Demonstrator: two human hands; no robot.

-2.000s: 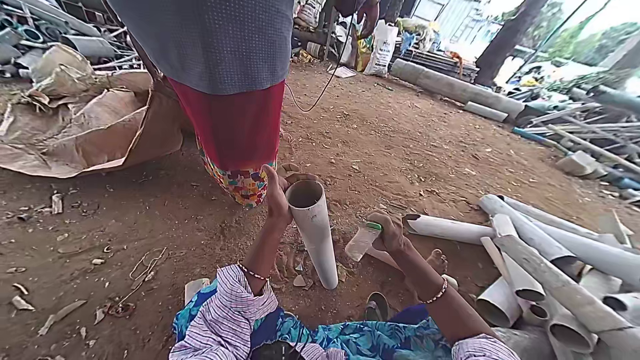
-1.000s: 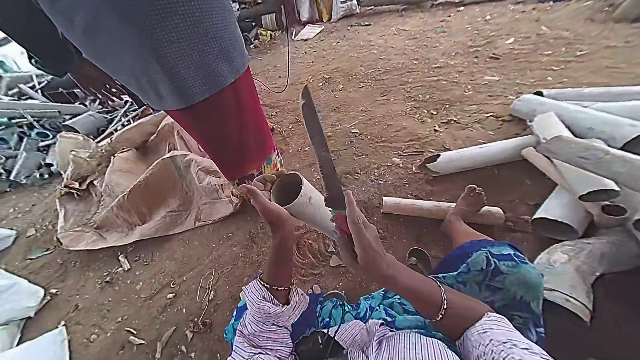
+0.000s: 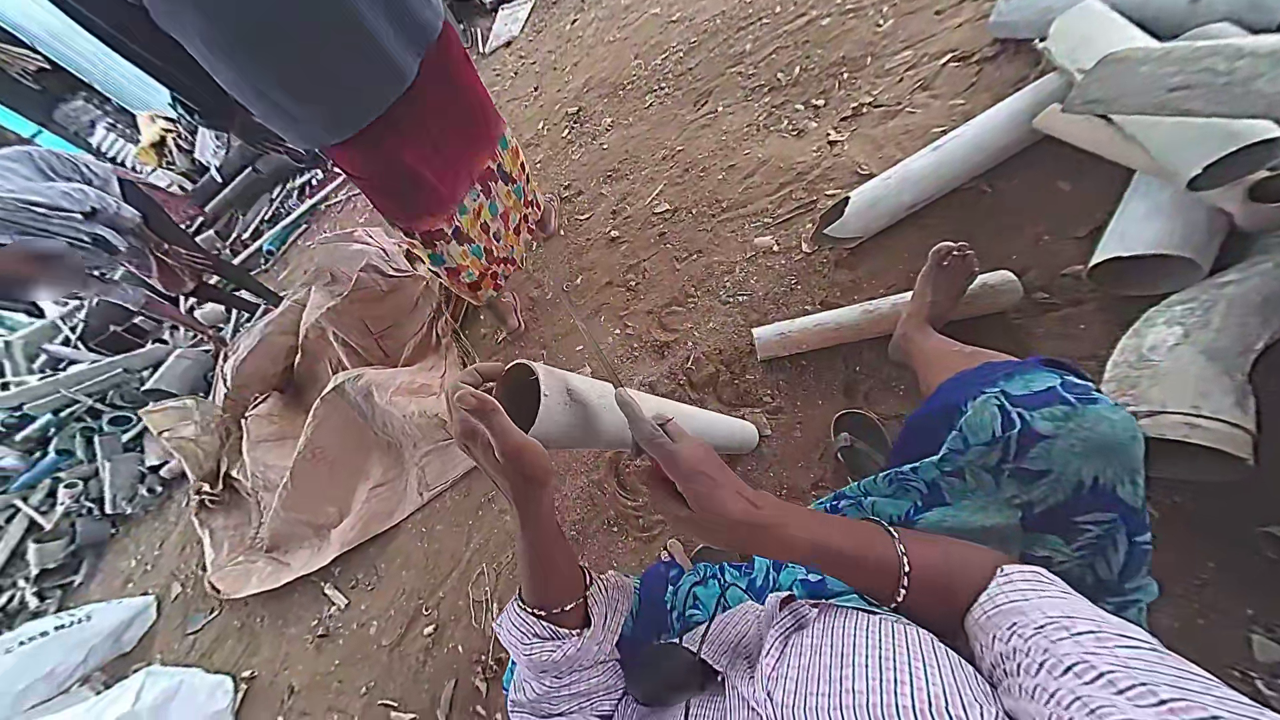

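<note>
A white plastic pipe [image 3: 600, 408] slopes across in front of me, its open end toward the left and its far end low to the dirt. My left hand [image 3: 500, 430] grips the rim of that open end, fingers partly behind it. My right hand [image 3: 680, 465] is at the middle of the pipe, closed around a tool whose handle is mostly hidden. From it a long thin blade [image 3: 592, 340] points up and left, seen nearly edge-on beside the pipe.
At the right lie several pipes [image 3: 950, 160] and a curved pipe elbow [image 3: 1185, 350]. One thin pipe [image 3: 835, 325] is under my foot. A brown sheet [image 3: 340, 440] and pipe scraps [image 3: 110, 450] are at the left. One person [image 3: 440, 170] stands ahead; another [image 3: 70, 220] bends at the left.
The blade, broadside and raised a second ago, now shows edge-on beside the pipe. In the oldest frame my right hand held a small pale piece with green on it. The view has turned.
</note>
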